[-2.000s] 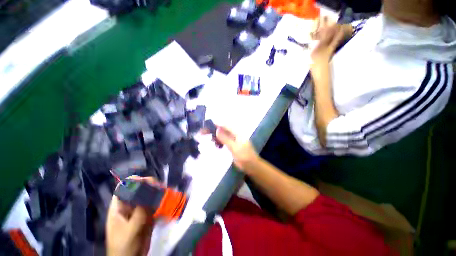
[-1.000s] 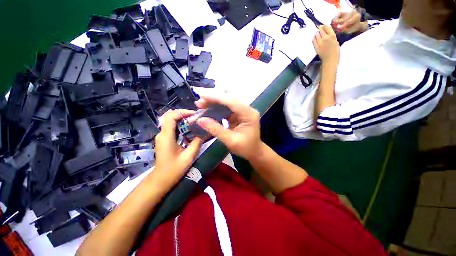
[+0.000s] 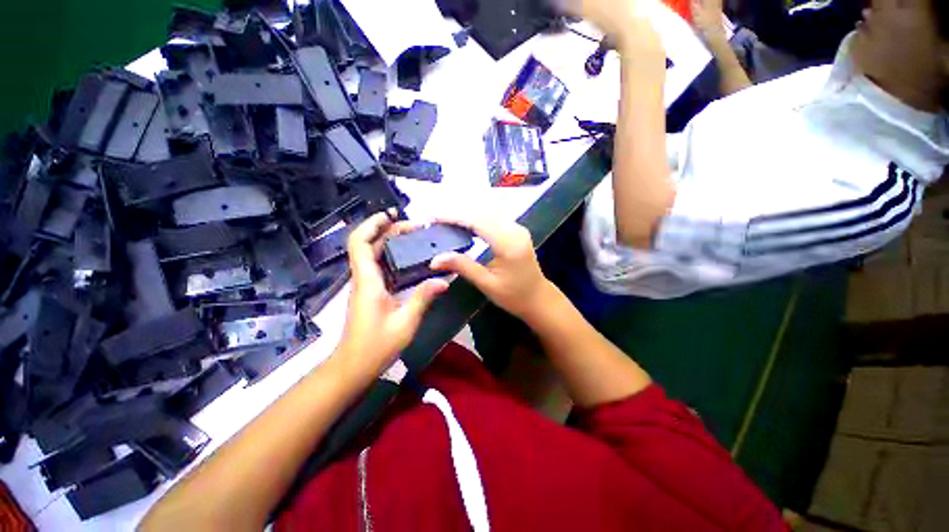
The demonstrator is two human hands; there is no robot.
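Observation:
A small dark grey-black block [image 3: 425, 249] with a small hole in its top face is held between both hands above the worktop's green edge. My left hand [image 3: 381, 296] grips its left end with thumb and fingers. My right hand [image 3: 499, 265] grips its right end, thumb on the near side. No cable shows on the block. A loose heap of black plastic brackets [image 3: 224, 208] covers the white sheet to the left of my hands.
Two small retail boxes with red-orange edges, one [image 3: 516, 153] and another [image 3: 535, 91], lie beyond my right hand. A black mat [image 3: 510, 23] is at the top. A neighbour in a white striped top [image 3: 770, 197] sits at the right, arms over the bench. Brown cartons [image 3: 900, 395] stand lower right.
The block has turned so its flat face shows, still between both hands. A second retail box now lies by the first. The neighbour's arm has moved up and left. The orange part seen earliest is no longer visible.

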